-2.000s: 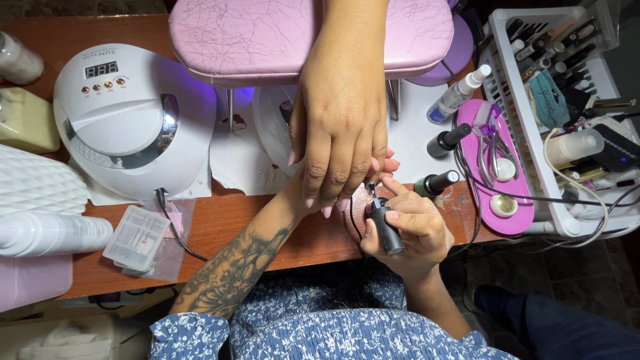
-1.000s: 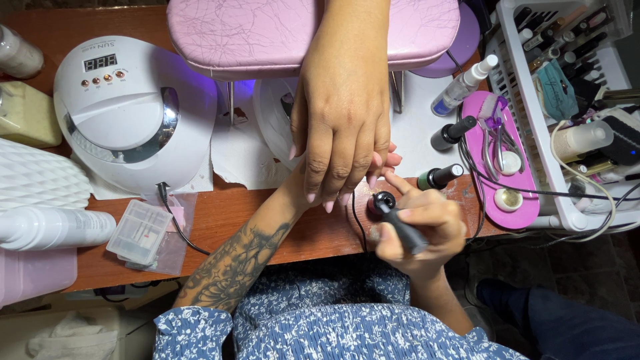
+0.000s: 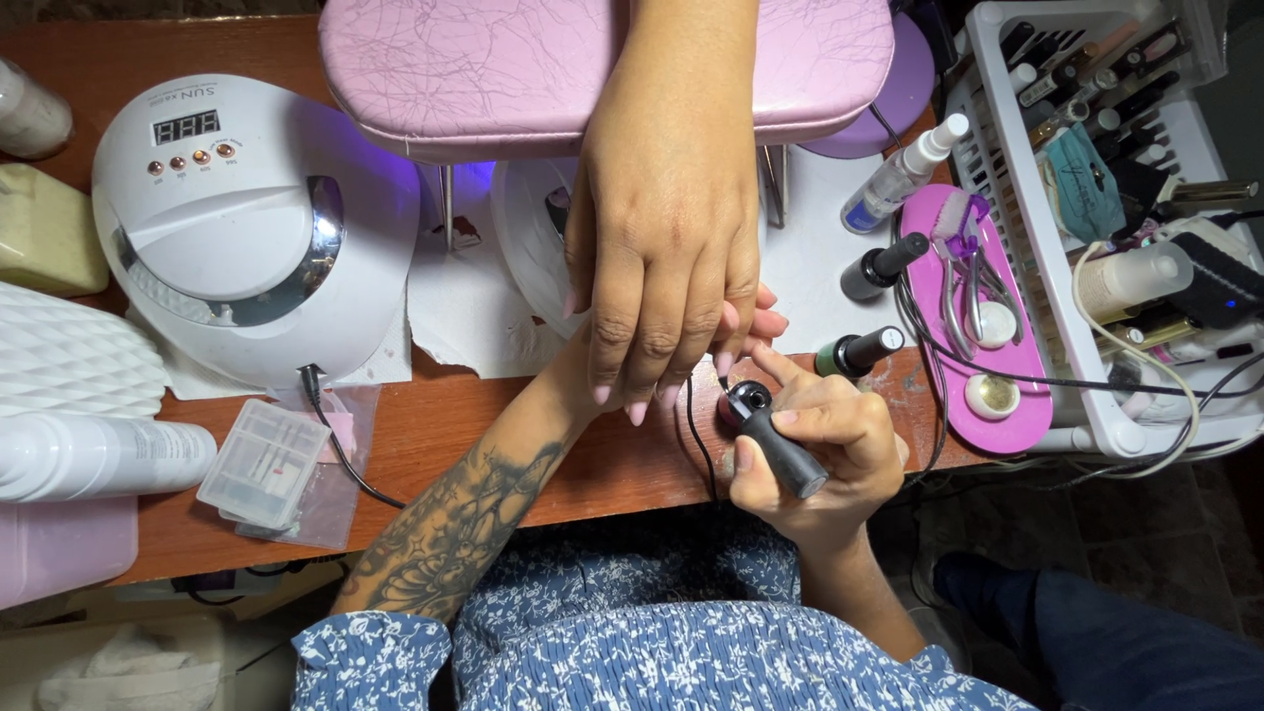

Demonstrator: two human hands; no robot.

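Another person's hand [image 3: 671, 257] lies palm down over the edge of a pink padded armrest [image 3: 444, 79], its pink-nailed fingers hanging toward me. Under it, my left hand [image 3: 765, 318] is mostly hidden; only some fingertips show at its right side, and they appear to support it. Between my right thumb and forefinger is the black cap of a nail polish brush [image 3: 790, 456]. The dark tip of that brush is at a nail of the other person's hand. An open dark polish bottle [image 3: 749, 397] sits just beside my right hand [image 3: 839, 449], close to the cap.
A white nail lamp [image 3: 247, 237] stands left. To the right are two closed polish bottles [image 3: 874, 267], a spray bottle [image 3: 904, 173], a pink tray [image 3: 1022, 395] with nippers, and a white basket [image 3: 1096, 395] of bottles. Cables [image 3: 1047, 380] cross the right side. A clear plastic case [image 3: 262, 464] lies left.
The brush in my right hand was lower, over the bottle's mouth, one second ago; its tip is now up at the nail. The other person's hand stays over the armrest.
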